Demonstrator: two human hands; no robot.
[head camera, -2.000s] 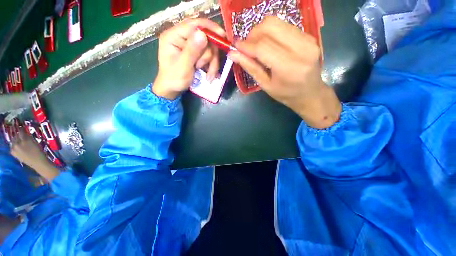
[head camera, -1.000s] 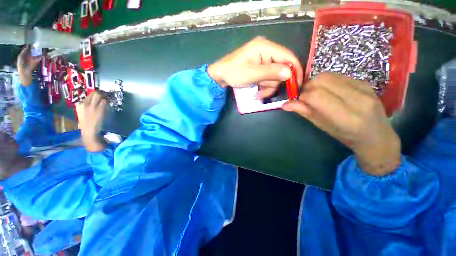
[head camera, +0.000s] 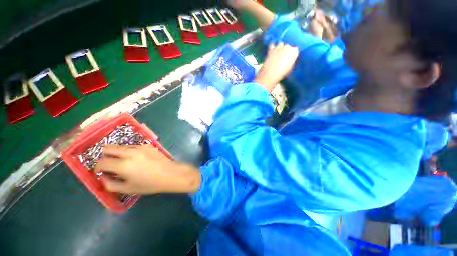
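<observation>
My right hand (head camera: 138, 170) is over the red parts bin (head camera: 90, 186) at the lower left, with its fingers curled down into the heap of silver pins (head camera: 120, 136). The fingertips are blurred, and I cannot tell whether they pinch a pin. The bin is tilted in view and sits by the worn whitish edge of the worktop. My left hand and the housing it held are out of the picture.
Several red-and-white housings (head camera: 92, 82) stand in a row on the green belt (head camera: 112, 75). Right of the bin lie a white plastic bag (head camera: 199, 104) and a blue bin (head camera: 241, 56) with silver parts. A neighbour's blue-sleeved arm (head camera: 245, 110) reaches there.
The view has swung to the right, so the red bin now shows at the left. My right hand has left the housing and moved into the bin. My left hand has gone out of view.
</observation>
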